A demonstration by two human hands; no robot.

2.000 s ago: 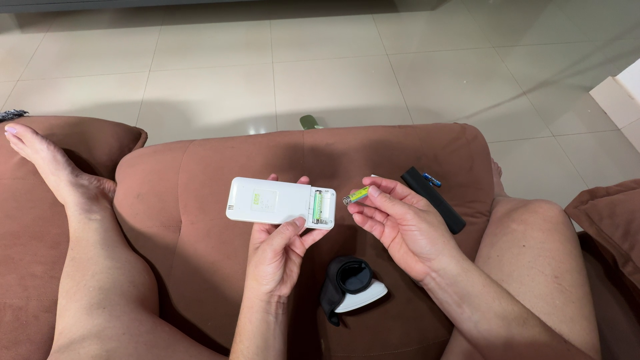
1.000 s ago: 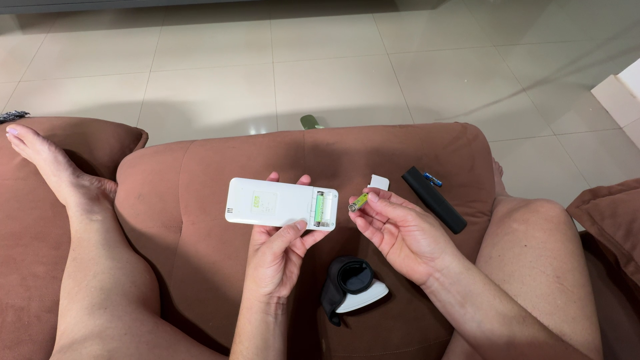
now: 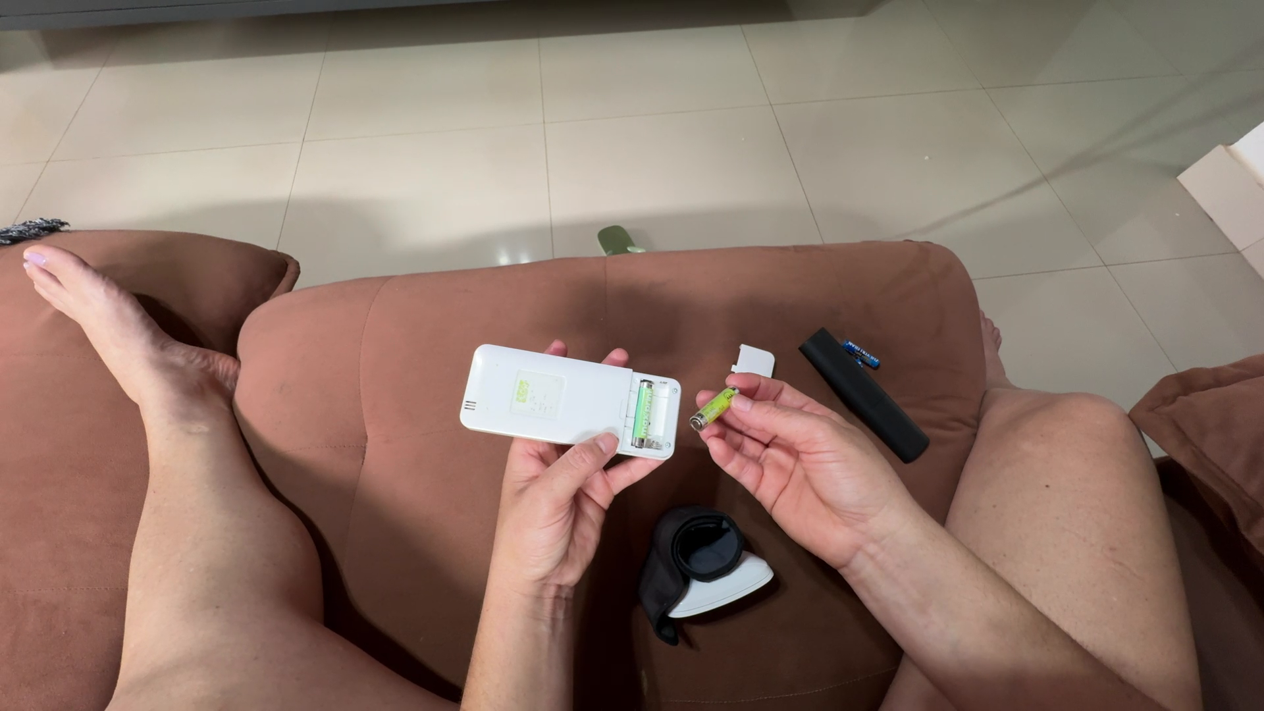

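My left hand holds a white remote control, its back facing up and its battery compartment uncovered at the right end. One green battery lies inside, and the slot to its right holds nothing. Just right of the remote, my right hand pinches a second green battery between thumb and fingers, apart from the compartment. Behind those fingers, a small white battery cover rests on the brown cushion, partly hidden.
On the brown sofa cushion lie a black remote-like case, blue batteries beside it, and a black strap with a white curved piece. A green slipper-like object is on the tiled floor.
The white cover has come into view beside my right hand since two seconds ago. My right hand has tilted the battery it holds. The left hand keeps the remote in about the same place.
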